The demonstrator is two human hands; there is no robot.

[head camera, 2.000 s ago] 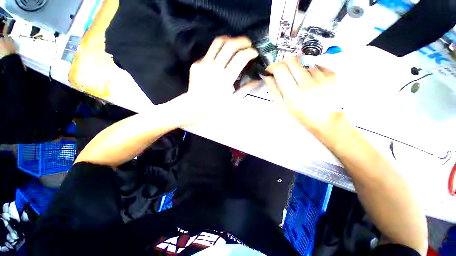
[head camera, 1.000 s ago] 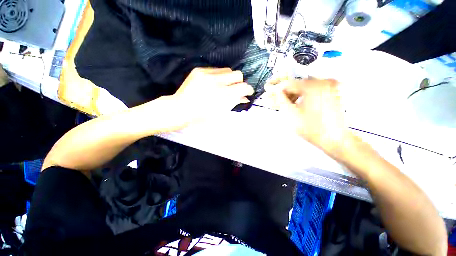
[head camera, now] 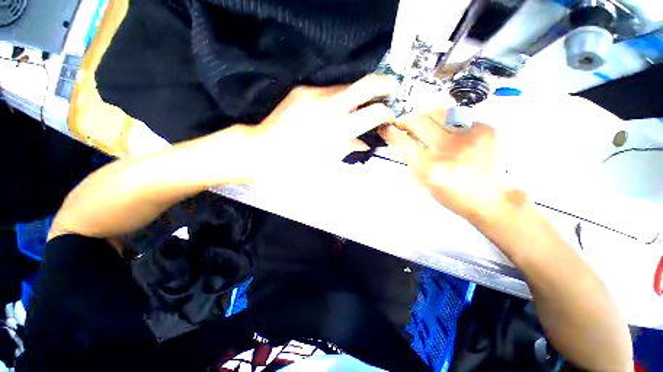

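A black garment piece with fine pale pinstripes (head camera: 291, 36) lies bunched on the machine table, left of the needle area. My left hand (head camera: 327, 123) is bent over its near edge and grips a small dark fold that shows below the fingers. My right hand (head camera: 443, 149) is beside it, its fingertips meeting the left ones at the cloth edge; overexposure hides whether they pinch it. The shiny presser foot and needle parts (head camera: 422, 69) are just beyond my fingertips, partly hidden. The silver tension dial (head camera: 469, 89) is above my right hand.
The white machine table (head camera: 349, 211) has a worn yellow left edge. A black strip (head camera: 631, 100) crosses the machine at upper right. Red handles (head camera: 659, 276) are at the right edge. Blue crates (head camera: 438, 309) and black cloth (head camera: 193, 254) are below the table.
The view has shifted a little. My hands remain together near the needle, and their fingers have changed pose. A small dark piece of cloth now shows more plainly below my left fingers.
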